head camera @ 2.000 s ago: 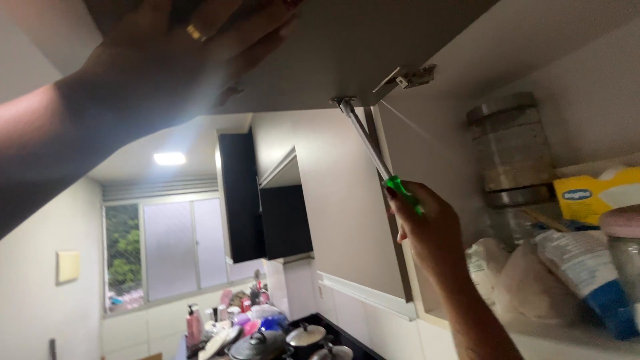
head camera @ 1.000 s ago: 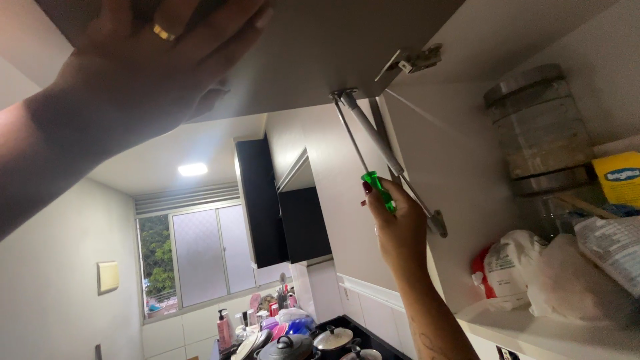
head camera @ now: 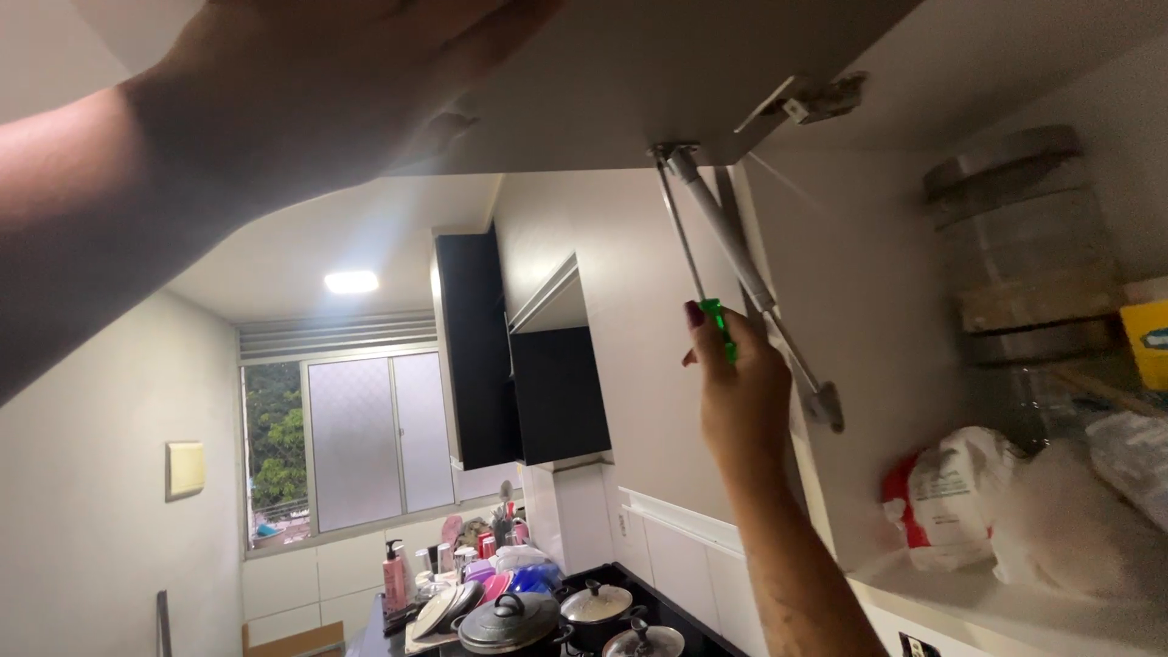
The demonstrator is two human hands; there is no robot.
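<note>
My right hand is closed around the green handle of a screwdriver. Its shaft points up to the mounting plate of a gas strut, on the underside of a raised cabinet door. The strut runs down to a bracket on the cabinet's side wall. A metal hinge shows at the door's right edge. My left hand is up against the door's underside, dark and blurred, with its fingers partly cut off by the top of the view.
Inside the cabinet at right are glass jars, a white and red plastic bag and a yellow package. Below stand lidded pots on a black stove, with stacked dishes beside them. Dark cabinets hang near the window.
Between two seconds and one second ago, the screwdriver's shaft moved from along the strut to its left side. It is still there now. My left hand remains up at the door.
</note>
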